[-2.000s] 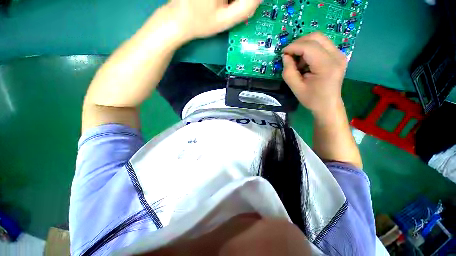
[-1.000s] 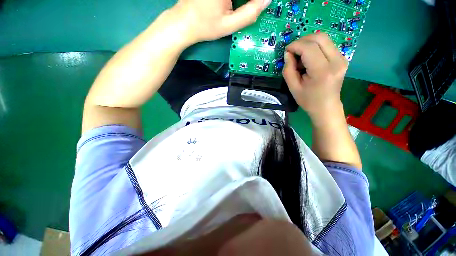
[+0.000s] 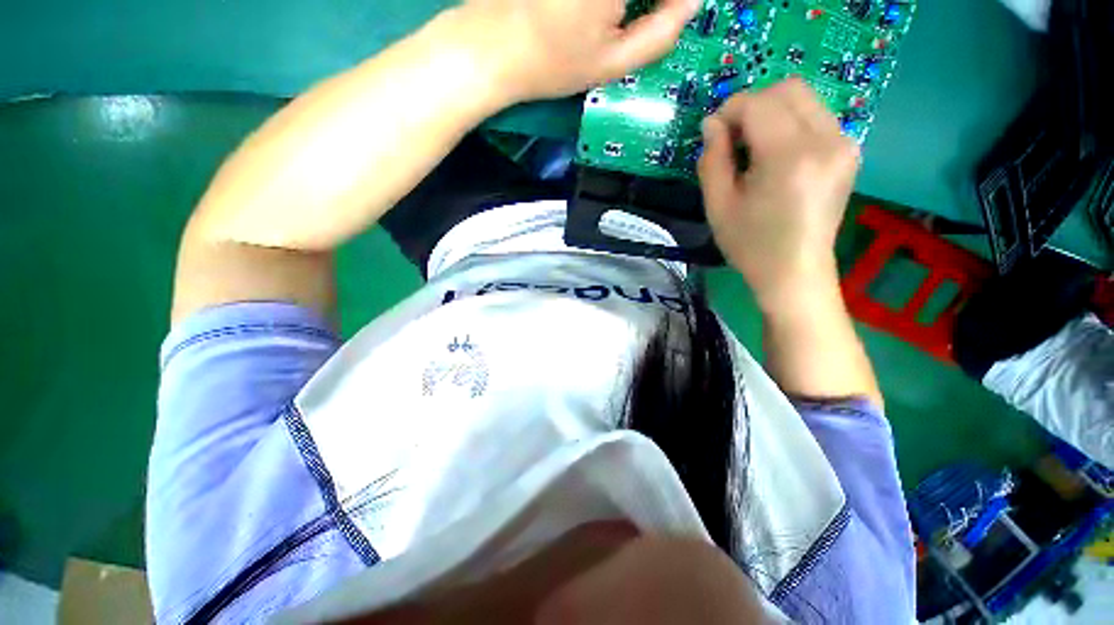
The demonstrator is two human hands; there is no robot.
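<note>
The green circuit board panel (image 3: 666, 104) lies at the bench's front edge, cut off by the picture's top. It bears rows of blue, black and small red components. The black board holder (image 3: 641, 220) sticks out from under it towards me, its oval slot showing. My right hand (image 3: 782, 159) is over the board's lower right, fingers curled with the fingertips together; whether they hold a small part cannot be told. My left hand (image 3: 574, 43) is at the board's upper left, partly cut off by the top edge, thumb stretched over the board; its other fingertips are hidden.
The green bench top (image 3: 220, 46) runs along the top. Black ribbed holders (image 3: 1026, 202) lean at the right. A red plastic stool (image 3: 910, 281) stands on the floor at right, beside another person's sleeve (image 3: 1057, 385). A blue bin (image 3: 959, 513) and cardboard (image 3: 110, 592) are lower down.
The view has shifted, so board and holder appear slightly farther right and higher. My left hand has moved slightly right with the board. My right hand stays over the board's lower right.
</note>
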